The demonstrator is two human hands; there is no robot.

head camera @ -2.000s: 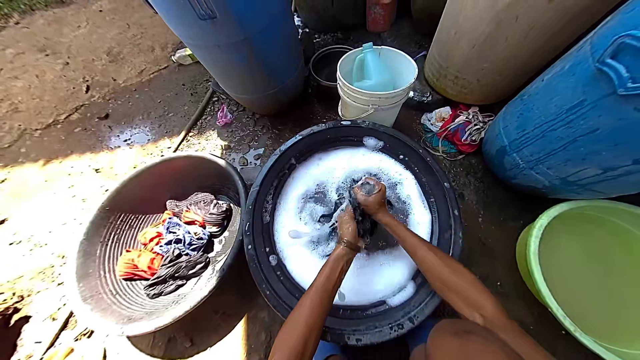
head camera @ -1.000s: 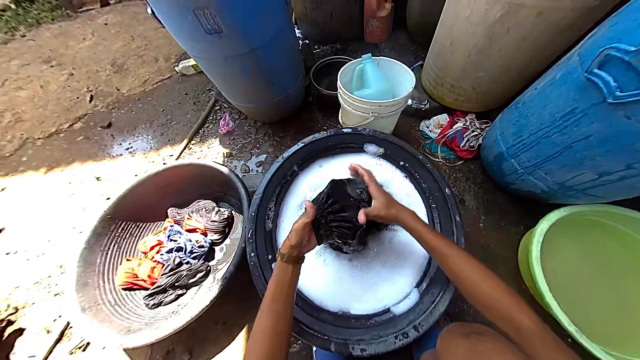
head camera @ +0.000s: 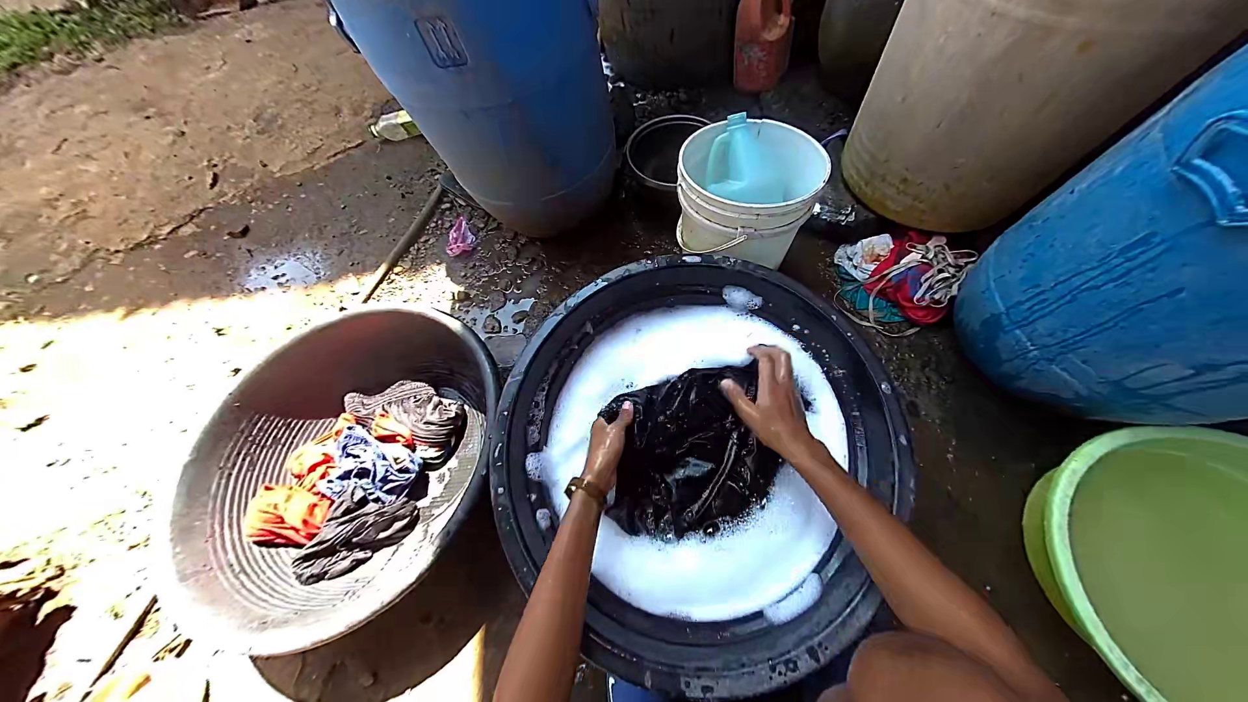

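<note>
A wet black garment (head camera: 687,453) lies spread over white suds (head camera: 682,580) in a round black tub (head camera: 877,429). My left hand (head camera: 606,450) grips the garment's left edge, thumb on top and the other fingers partly hidden. At its upper right, my right hand (head camera: 772,400) has the thumb and fingers apart, touching the cloth; whether it grips the cloth is unclear. Left of the tub, a grey ribbed basin (head camera: 234,546) holds orange (head camera: 283,515), blue-patterned (head camera: 366,468) and dark clothes.
A white bucket (head camera: 726,234) with a light blue plastic jug (head camera: 738,166) stands behind the tub. Blue barrels (head camera: 517,107) (head camera: 1111,263) and a beige barrel (head camera: 985,97) rise behind. Bundled cloths (head camera: 907,278) lie at right, near a green basin (head camera: 1063,546) of liquid.
My hands were close together in the suds, then came up around the bunched black garment. Now they are farther apart and the garment is spread wider between them.
</note>
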